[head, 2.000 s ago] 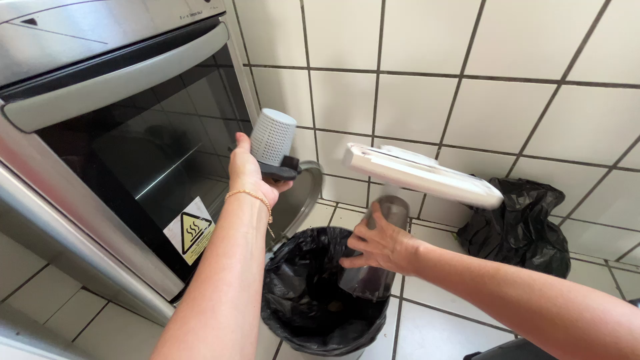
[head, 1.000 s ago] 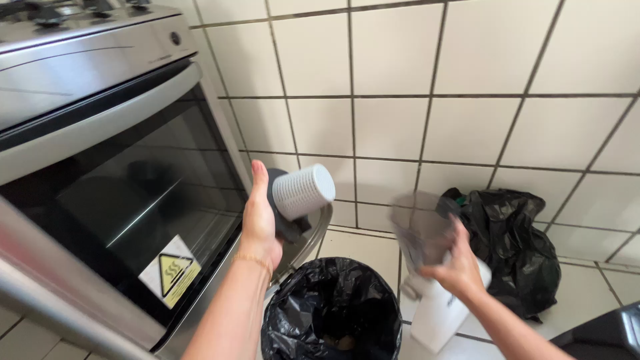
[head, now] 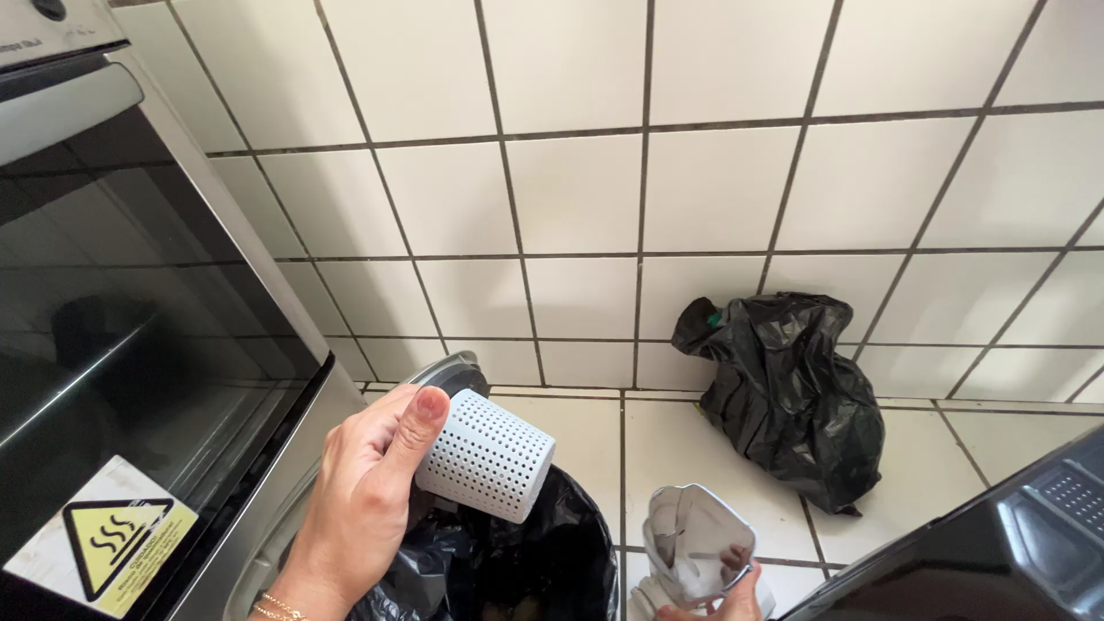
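Observation:
My left hand [head: 362, 492] grips a perforated light-grey plastic filter cup [head: 487, 455] by its dark base, tilted with its narrower end toward the lower right. Below the cup stands a trash bin lined with a black plastic bag [head: 573, 535]. My right hand [head: 733, 599], partly cut off by the bottom edge, holds a translucent plastic container [head: 697, 539] to the right of the bin, its opening facing up. A white plastic part [head: 653, 599] shows beside and behind this container.
A stove with a dark glass oven door [head: 112, 302] and a hot-surface warning sticker [head: 108, 539] stands at left. A filled black garbage bag [head: 793, 397] lies against the tiled wall [head: 573, 190]. A dark glossy object [head: 1000, 535] is at lower right. The bin's lid [head: 457, 366] is behind my left hand.
My right hand and the translucent container have moved from over the bin to its right side. My left hand still holds the filter cup, now turned. The view has shifted.

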